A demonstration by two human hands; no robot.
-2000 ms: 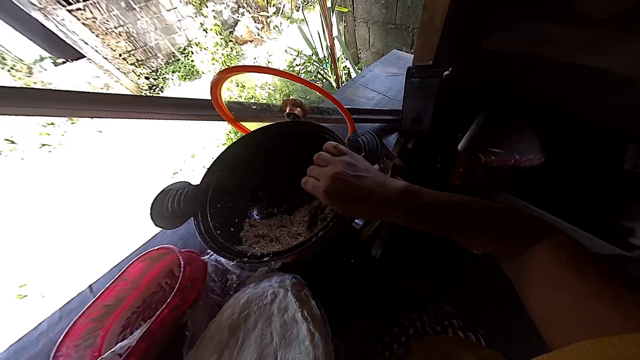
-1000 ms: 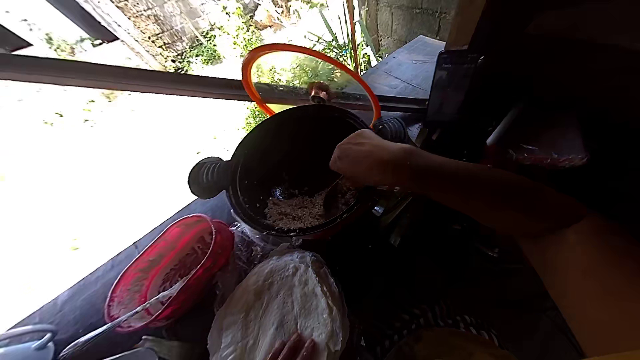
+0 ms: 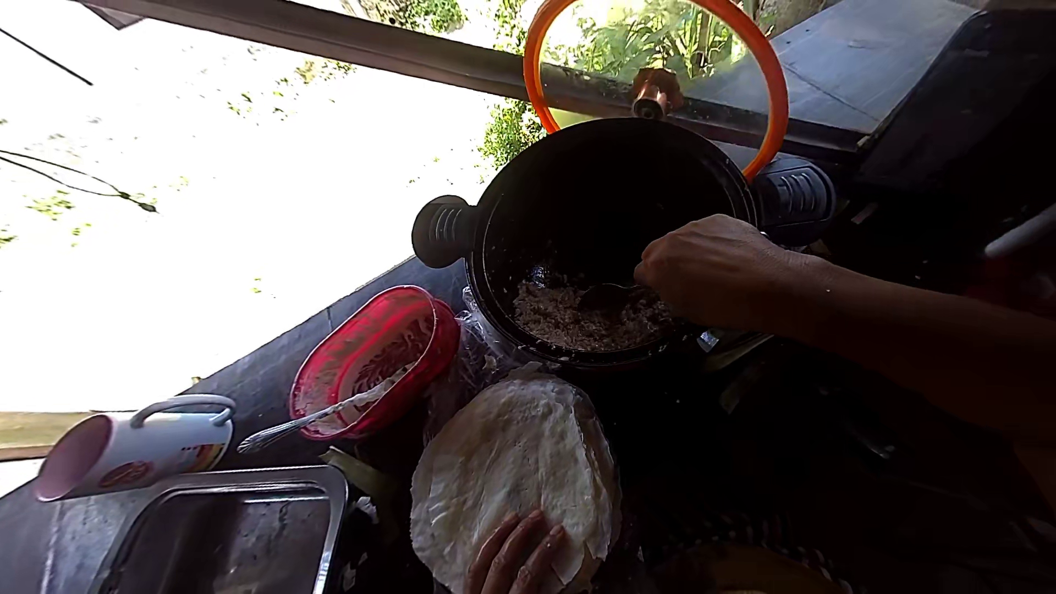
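My right hand [image 3: 726, 268] reaches over the near right rim of a dark cooking pot [image 3: 610, 186] and grips a spoon [image 3: 609, 294], whose bowl rests in a crumbly brownish filling [image 3: 565, 320] at the bottom. The fingers of my left hand [image 3: 518, 561] lie spread on top of a stack of round, thin white wrappers [image 3: 511, 462], just in front of the pot. The rest of that hand is cut off by the frame edge. Left of the wrappers stands a red oval plastic container [image 3: 375, 355], smeared with white paste, with a metal spoon [image 3: 326, 412] in it.
A glass lid with an orange rim [image 3: 777, 91] stands upright behind the pot. Pot handles [image 3: 445, 231] stick out on both sides. At the lower left, a white mug [image 3: 144, 450] lies on its side behind a metal tray [image 3: 334, 511]. Clear plastic wrap [image 3: 466, 355] lies beside the red container.
My left hand has come in from the bottom edge onto the wrappers. My right hand stays at the pot with the spoon. The view has shifted, bringing the mug and tray into sight.
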